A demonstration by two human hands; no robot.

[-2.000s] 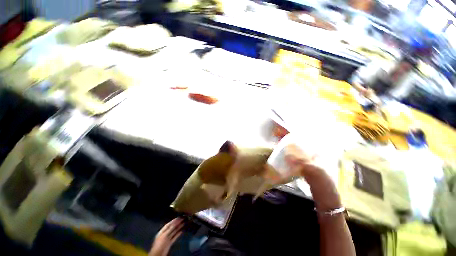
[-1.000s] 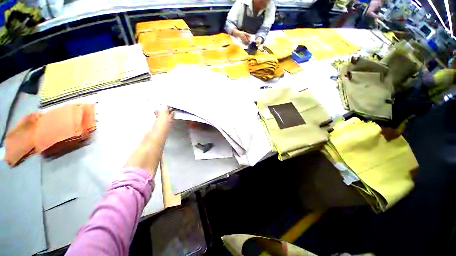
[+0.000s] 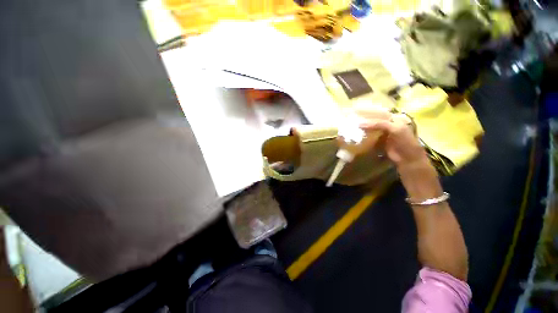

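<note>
My right hand [image 3: 391, 137] is closed around a clear-white glue bottle [image 3: 355, 137], its thin pale tip pointing down. A khaki bag piece [image 3: 315, 162] with a brown corner hangs at the table edge, beside and behind the bottle; whether the same hand also grips it is unclear. My left hand is not in view. A large dark grey-brown sheet or board [image 3: 104, 134], blurred and close, covers the left side.
Khaki panels [image 3: 382, 76] with a dark brown patch [image 3: 353, 83] lie on the table. Yellow panels [image 3: 440, 122] hang at its right edge. White sheets [image 3: 202, 122] curl around a small dark item [image 3: 274, 123]. A yellow floor line [image 3: 330, 235] runs below.
My left hand and sleeve have left the view. The large grey-brown sheet now fills the left. My right hand has come into view with the bottle, and the khaki piece has risen from the bottom edge.
</note>
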